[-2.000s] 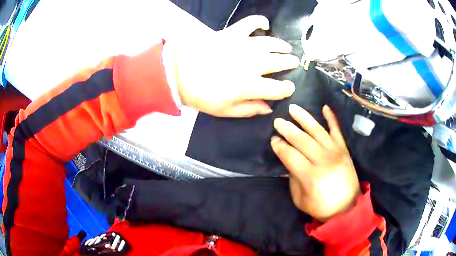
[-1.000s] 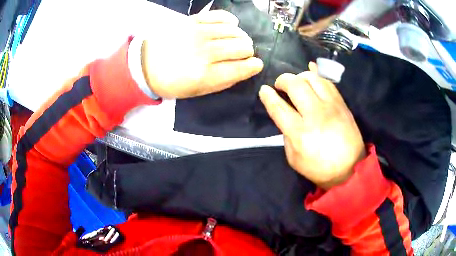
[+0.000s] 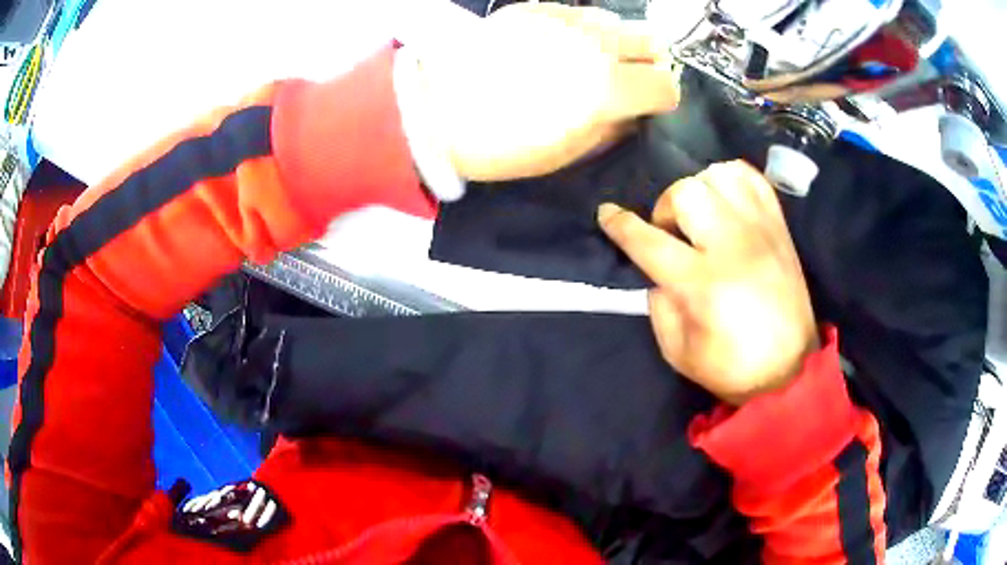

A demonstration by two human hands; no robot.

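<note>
The black garment (image 3: 519,232) lies on the white machine bed and spreads right past the sewing head. A long black sleeve-like part (image 3: 442,370) lies nearest the body, with a pale thread line near its left end. My left hand (image 3: 530,94) is on the cloth left of the presser foot area, fingertips close to the metal parts; whether it pinches the cloth is hidden. My right hand (image 3: 734,287) rests on the cloth below the needle area, index finger extended left, other fingers curled. The needle itself is not clear.
The sewing machine head (image 3: 817,50), cut off by the top edge, has shiny metal parts and a grey-white knob (image 3: 791,171) just above my right hand. A table ruler (image 3: 331,285) runs along the near edge. Blue material (image 3: 204,414) lies below at the left.
Since one second ago, my left hand has moved right and up, closer to the metal parts. My right hand's fingers are more curled. The machine parts appear shifted right in view.
</note>
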